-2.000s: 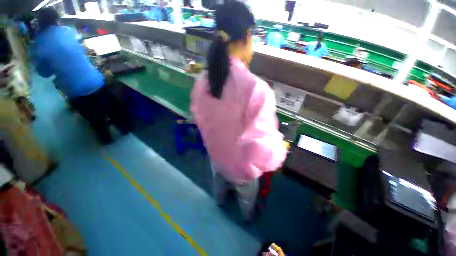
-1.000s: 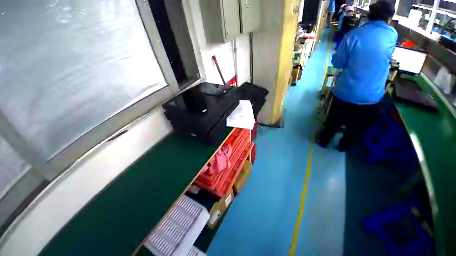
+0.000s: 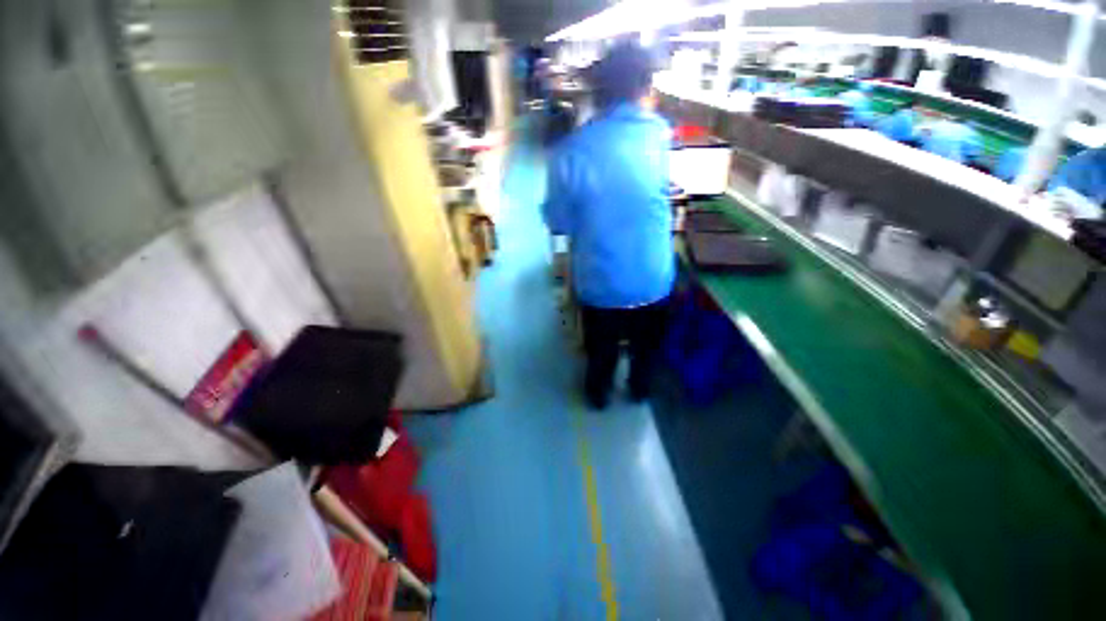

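Neither of my hands is in the picture. Nearest in front of me, at the lower left, is a black stack or cover (image 3: 115, 540) with a small white mark on it. A white paper sheet (image 3: 277, 546) lies at its right side, over the bench edge. Another black stack (image 3: 325, 391) stands just beyond it, near the yellow pillar. The picture is blurred, so I cannot tell whether these are trays or covers.
A person in blue (image 3: 613, 212) stands in the aisle (image 3: 516, 485), back to me. A green bench (image 3: 885, 388) runs along the right, with a black tray (image 3: 734, 251) on it and blue stools (image 3: 837, 546) below. A yellow pillar (image 3: 418, 231) and red items (image 3: 364, 582) are on the left.
The view has turned from the window side towards the aisle and moved forward. The black stacks and white paper now show nearer, at the lower left. The person in blue appears further left in the picture.
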